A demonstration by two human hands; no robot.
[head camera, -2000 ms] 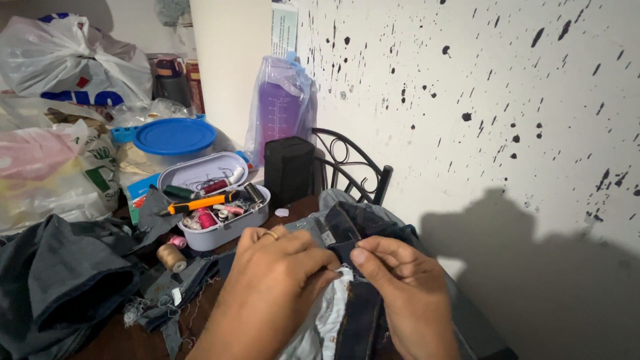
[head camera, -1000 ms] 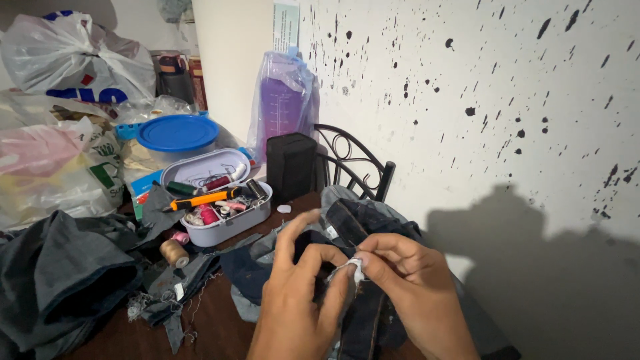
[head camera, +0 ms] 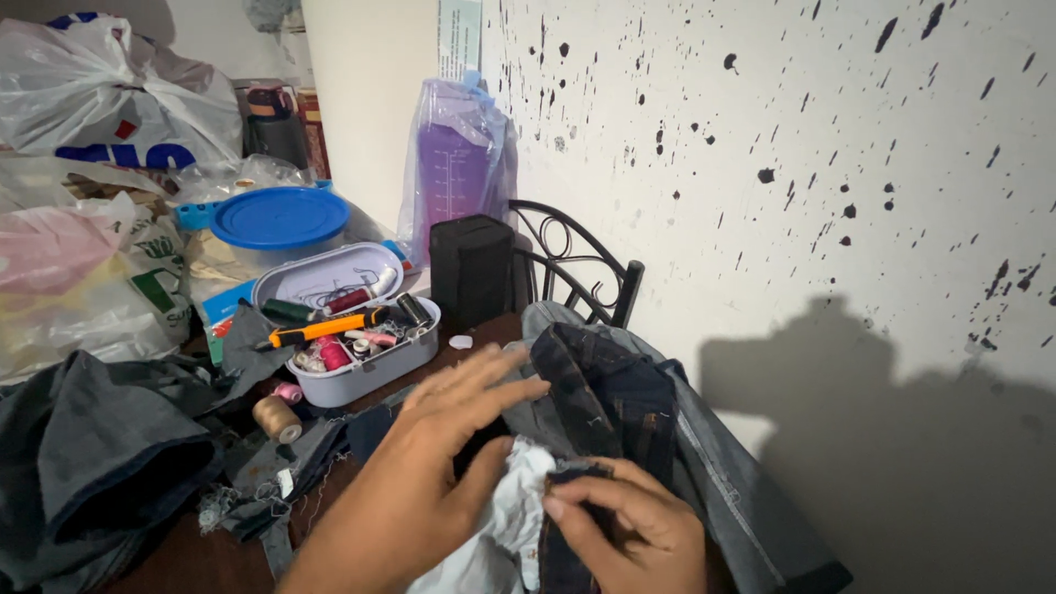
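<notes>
Between my hands lies dark denim (head camera: 569, 544) with orange stitching along its edge, joined or laid against white cloth (head camera: 507, 516). My right hand (head camera: 631, 520) pinches the denim edge between thumb and fingers; whether a needle is in it cannot be told. My left hand (head camera: 437, 462) is raised just left of it, fingers spread, the thumb beside the white cloth. More dark denim (head camera: 627, 388) is bunched behind the hands. A lilac sewing box (head camera: 371, 375) stands beyond my left hand, holding thread spools, with an orange-handled tool (head camera: 326, 328) lying across it.
A tan thread spool (head camera: 278, 419), a pink spool (head camera: 288, 392) and frayed denim scraps (head camera: 256, 487) lie left of my hands. Grey denim (head camera: 107, 445) is heaped farther left. Behind stand a blue-lidded tub (head camera: 280, 218), a black case (head camera: 472, 272), a metal chair back (head camera: 577, 256) and plastic bags (head camera: 124, 99).
My left hand has come away from the cloth and opened, its fingers now spread. My right hand still pinches at the cloth, a little lower. More of the white cloth shows than one second ago.
</notes>
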